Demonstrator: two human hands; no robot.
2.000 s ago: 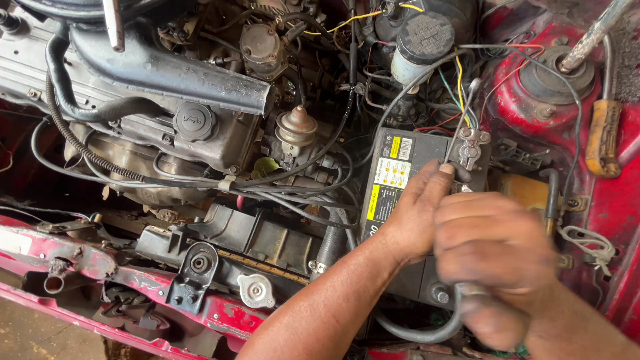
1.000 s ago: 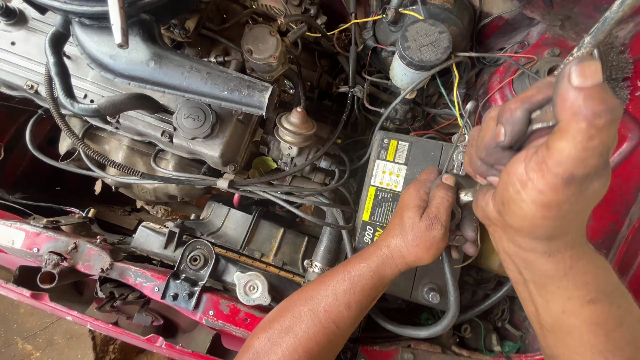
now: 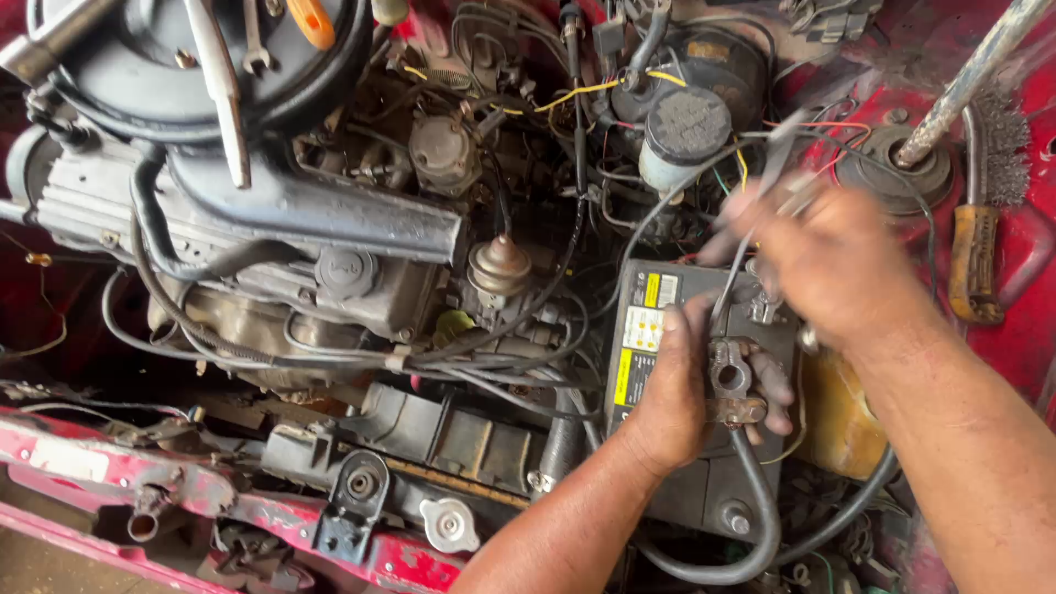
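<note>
A metal battery cable clamp (image 3: 729,376) lies in my left hand (image 3: 681,384), held over the top of a black car battery (image 3: 689,495). From the clamp a thick black cable (image 3: 763,503) loops down past the battery's front corner. My right hand (image 3: 833,256), blurred, is above the far end of the battery with its fingers closed around a thin metal tool whose kind I cannot tell. The tool's blurred shaft (image 3: 737,268) slants down toward the clamp. One bare battery post (image 3: 736,518) shows near the front; another clamp (image 3: 763,307) sits at the far end, partly behind my right hand.
A wire brush with a worn wooden handle (image 3: 973,264) lies on the right red panel, beside a slanting metal rod (image 3: 965,91). Wrenches and an orange-handled tool (image 3: 312,23) rest on the round air cleaner (image 3: 157,74). A radiator cap (image 3: 450,525) sits at the front. Loose wires cross the engine.
My right hand held the wire brush near the clamp one second ago; the brush now lies on the right panel and that hand holds a thin tool. The clamp in my left hand is turned into view.
</note>
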